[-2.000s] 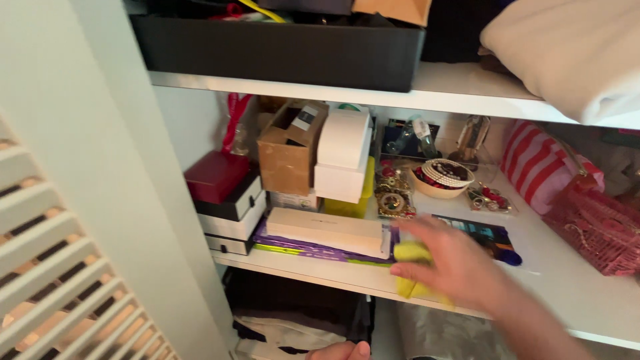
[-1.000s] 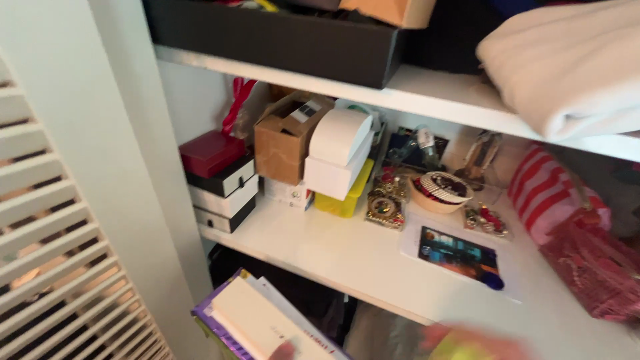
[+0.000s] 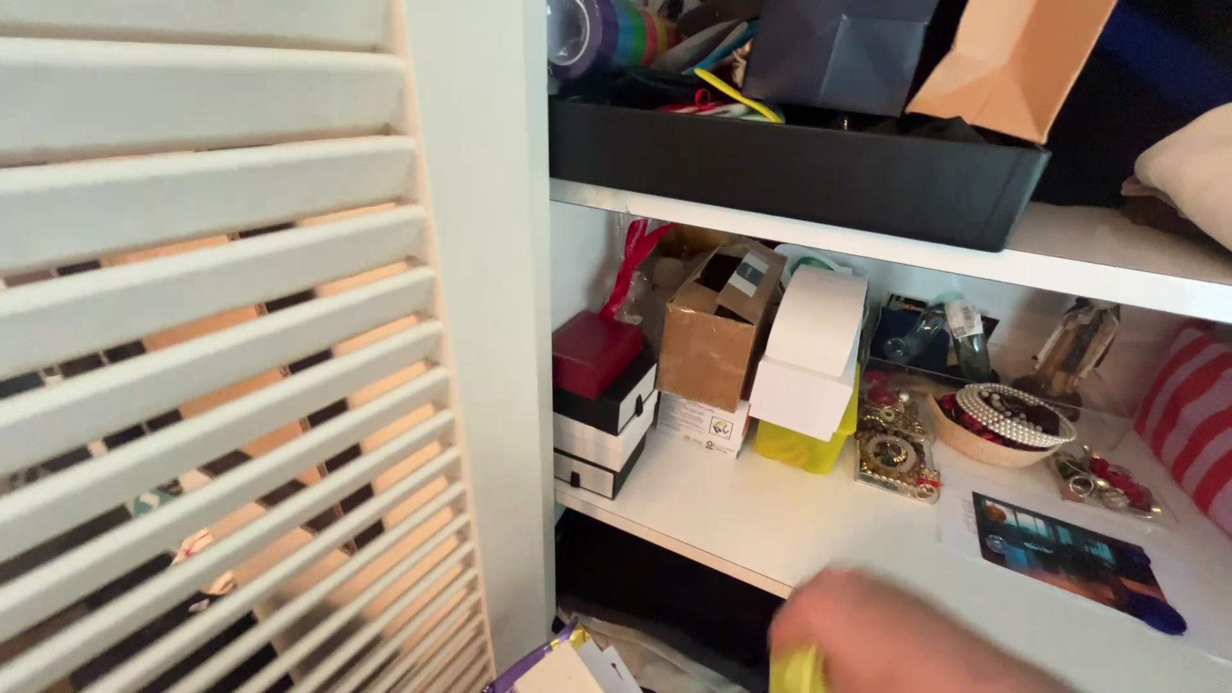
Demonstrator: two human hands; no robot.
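Note:
My right hand (image 3: 866, 635), blurred, is closed on a yellow cloth (image 3: 797, 669) at the bottom, in front of the white shelf's edge (image 3: 674, 544). My left hand is out of sight. A purple-edged flat item with a pale box (image 3: 563, 672) on it shows at the bottom edge; what bears it is hidden. On the shelf stand a brown cardboard box (image 3: 707, 356), white boxes (image 3: 808, 385) over a yellow-green container (image 3: 799, 448), and a dark red box (image 3: 597, 351) on black and white boxes (image 3: 602, 443). A bowl of bead necklaces (image 3: 1001, 423) and a printed picture (image 3: 1068, 553) lie farther right.
A white louvered door (image 3: 221, 337) fills the left side. Above, a black tray (image 3: 789, 168) of mixed items sits on the upper shelf (image 3: 1107, 279). Packaged jewelry (image 3: 895, 452) and a red-and-pink striped bag (image 3: 1193, 414) are on the lower shelf. Fabric (image 3: 664, 654) lies below it.
The pale box and purple-edged item, on the shelf two seconds ago, are now off it, below its front edge. My left hand has gone out of view. The view has swung left.

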